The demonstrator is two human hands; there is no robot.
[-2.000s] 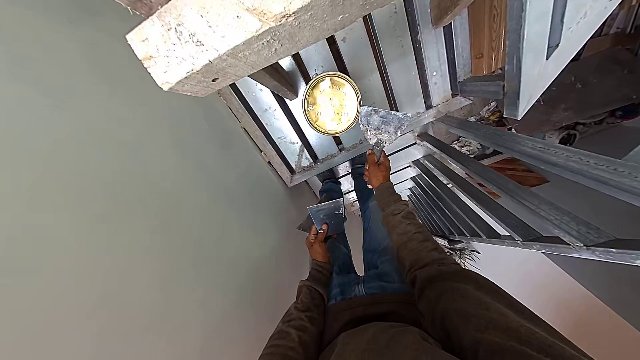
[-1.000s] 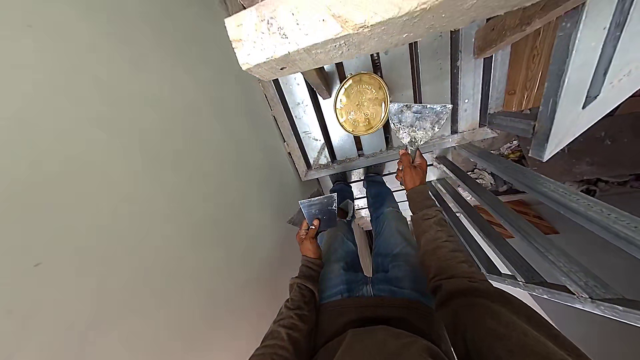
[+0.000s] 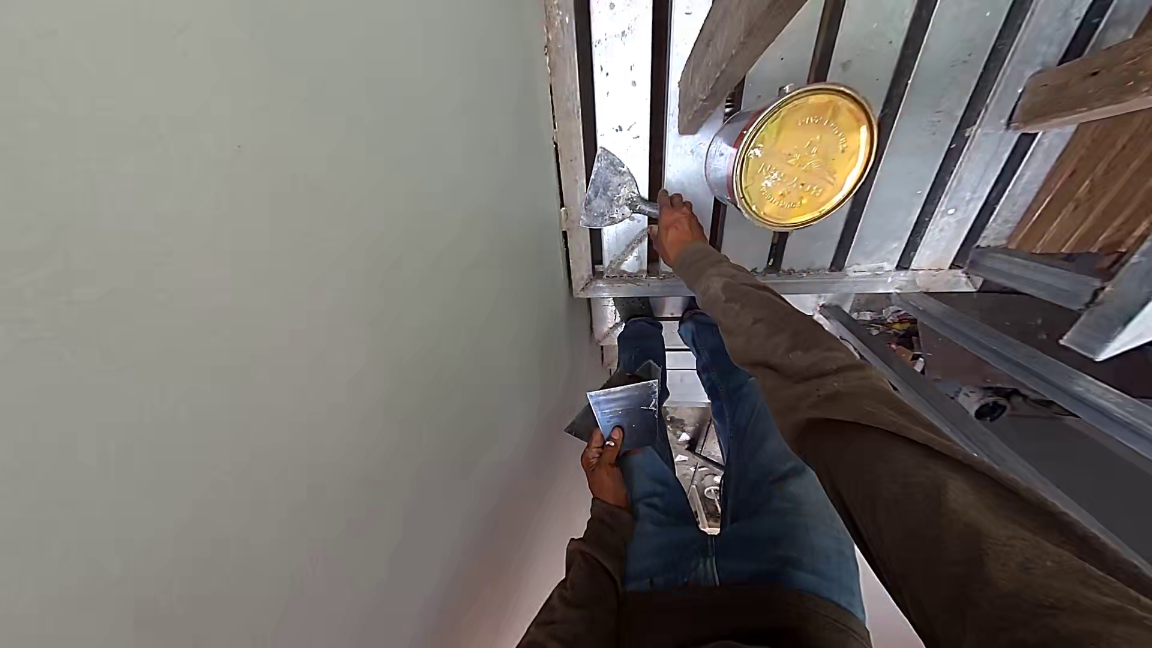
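My right hand point(image 3: 677, 229) grips the handle of a putty-smeared wide scraper point(image 3: 612, 189), its blade pointing left over the slatted metal platform, close to the wall. Right of that hand stands a round metal can point(image 3: 805, 157) with a golden lid bearing raised writing and yellowish smears. Down by my left thigh, my left hand point(image 3: 606, 466) holds a flat metal putty blade point(image 3: 627, 412), the thumb on its face. Behind that blade a darker blade or plate point(image 3: 585, 423) sticks out; whether it is a separate tool I cannot tell.
A smooth grey-green wall point(image 3: 288, 297) fills the left side. The metal slats point(image 3: 886, 117) have dark gaps between them. Wooden beams point(image 3: 1089, 83) reach over the platform from above and the right. Metal rails point(image 3: 1026, 351) run along the lower right, with debris on the floor below them.
My right hand with the scraper has moved from the can's right side to its left, near the wall. My left hand still holds its blade low down. The view has shifted.
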